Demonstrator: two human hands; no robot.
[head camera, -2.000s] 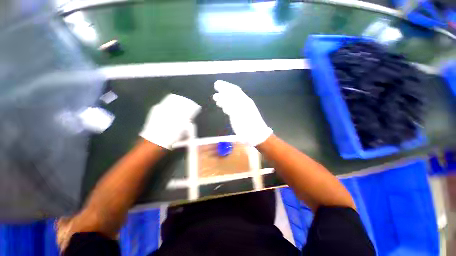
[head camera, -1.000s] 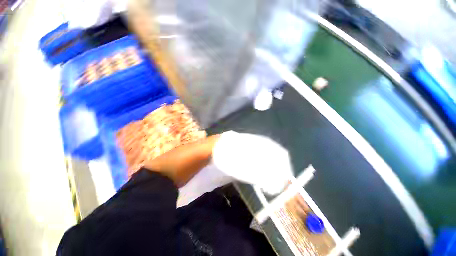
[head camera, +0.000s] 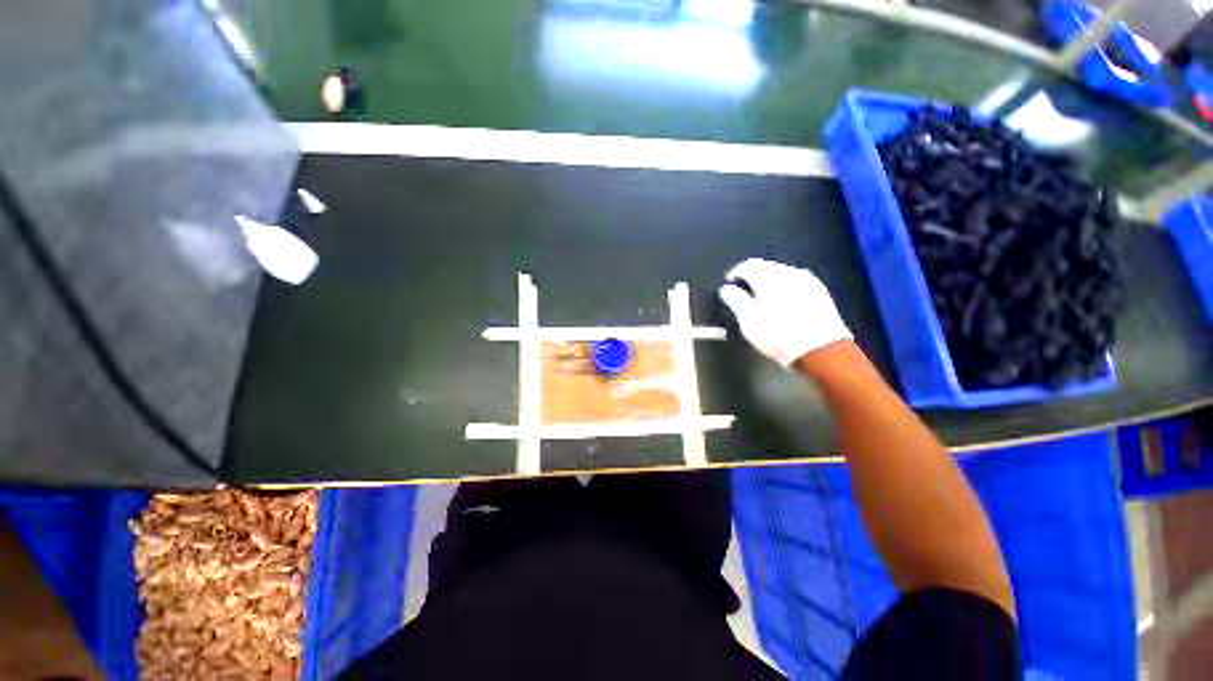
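My right hand (head camera: 785, 309), in a white glove, is above the dark green bench, right of the taped pad. Its thumb and fingers are pinched on a small black part (head camera: 740, 285), mostly hidden by the glove. My left hand is out of the picture; only a blurred piece of forearm shows at the lower left edge. The blue round fixture (head camera: 612, 355) stands on the tan pad (head camera: 585, 397), framed by crossing white tape strips, with neither hand touching it.
A blue bin (head camera: 871, 253) heaped with black parts stands on the right of the bench. Tan parts (head camera: 220, 572) fill a blue crate below the bench at lower left. A white bottle (head camera: 277, 250) lies by the grey sheet (head camera: 120, 266). A small piece (head camera: 338, 92) is on the green belt.
The view has swung back from the left crates to the bench. My left hand has gone out of the picture; my right hand has moved right, away from the pad.
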